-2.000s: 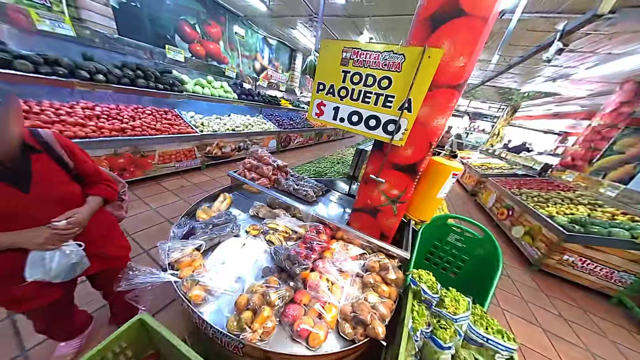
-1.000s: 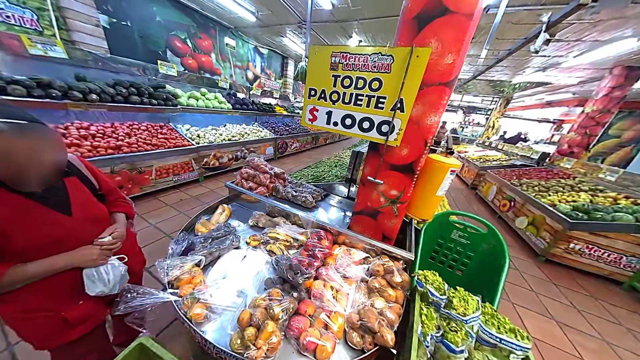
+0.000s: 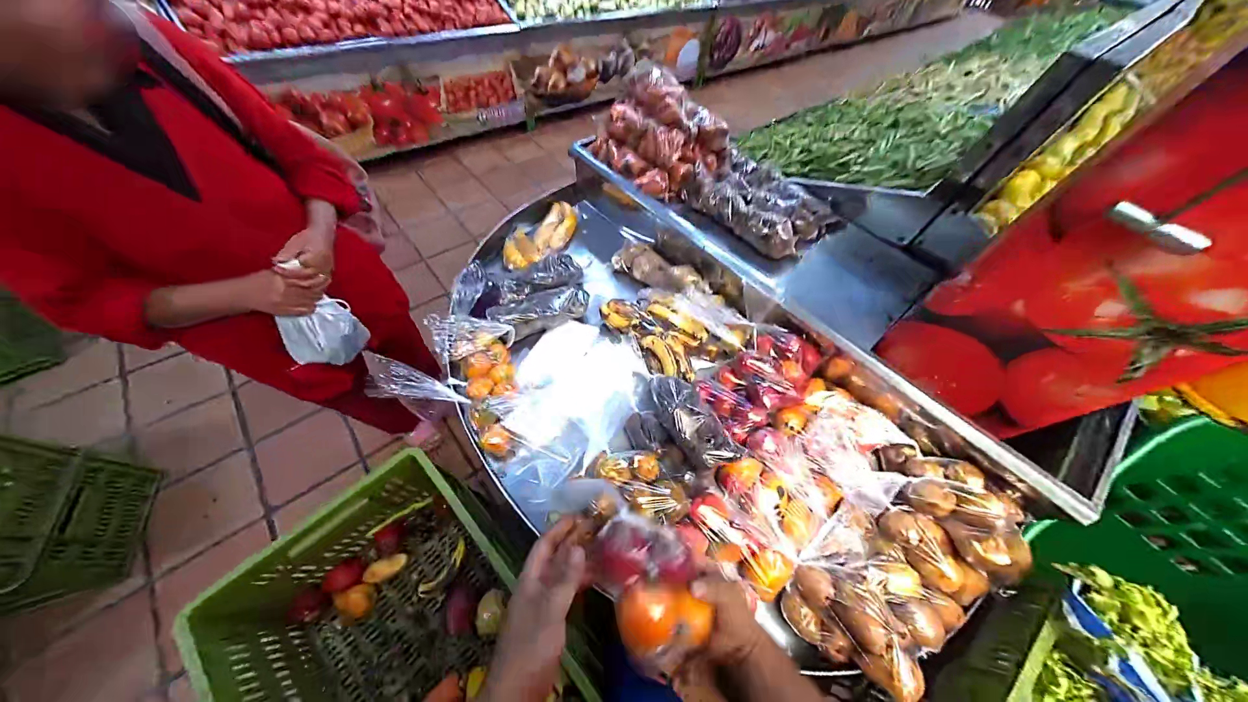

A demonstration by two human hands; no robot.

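Observation:
At the lower middle, a clear plastic bag of red and orange produce (image 3: 663, 604) is between my hands, above the near edge of a round metal display tray (image 3: 522, 492). My left hand (image 3: 554, 575) is at the bag's upper left side; its fingers are blurred and partly hidden. My right hand (image 3: 731, 624) grips the bag's lower right side beside an orange fruit. Around the bag on the tray lie bagged brown produce (image 3: 858, 624), bagged red and orange produce (image 3: 770, 487) and bagged bananas (image 3: 673, 336).
A green plastic crate (image 3: 219, 624) with loose produce stands at lower left. A person in red (image 3: 224, 195) stands beyond it, holding a white bag (image 3: 324, 331). A raised metal tray (image 3: 829, 283) crosses behind the round one. A green plastic chair (image 3: 1160, 517) is at right.
Both my hands have come into view with a bag of produce between them. The view has tipped down, so the yellow price sign is out of frame.

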